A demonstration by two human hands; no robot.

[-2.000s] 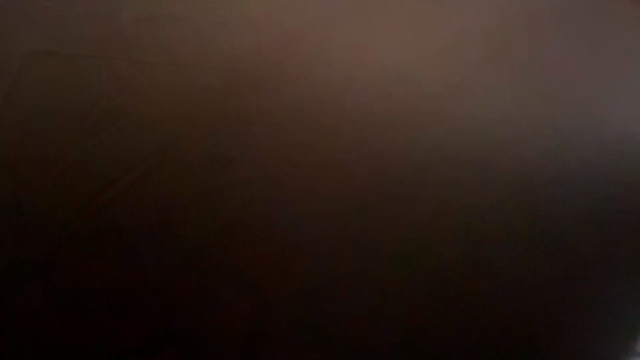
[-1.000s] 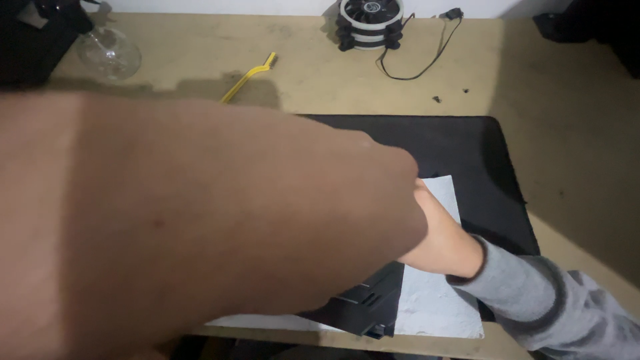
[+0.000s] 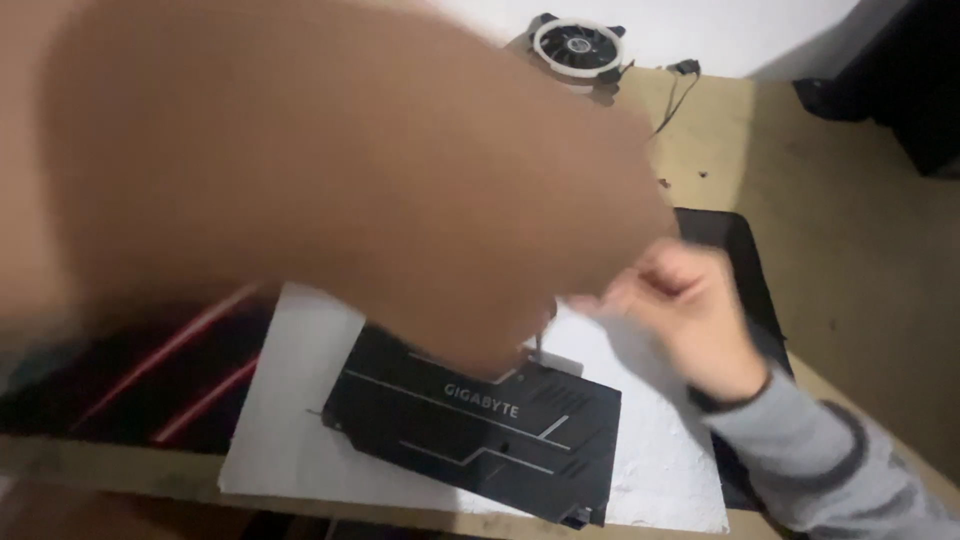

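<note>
A black Gigabyte graphics card (image 3: 480,427) lies backplate up, angled on a white sheet (image 3: 660,480). My left forearm, bare and blurred, crosses from the left and covers much of the view. My left hand (image 3: 577,255) is over the card's upper edge; its fingers are mostly hidden. A thin dark shaft (image 3: 538,341), perhaps a screwdriver's, stands at that edge beside this hand. From the lower right comes my right hand (image 3: 690,315), in a grey sleeve, blurred, with its fingers bent close to the left hand, above the sheet. What it may hold cannot be made out.
A black mat (image 3: 720,232) with red lines at left lies under the sheet on a wooden table (image 3: 832,300). A computer fan (image 3: 577,46) with its cable stands at the back. Small dark bits (image 3: 703,174) lie nearby. A large black object (image 3: 915,90) is at the upper right.
Two seconds ago the view was dark. Since one second ago my hands have shifted, showing far more of the graphics card, and my right hand's fingers have come into sight. The view has moved.
</note>
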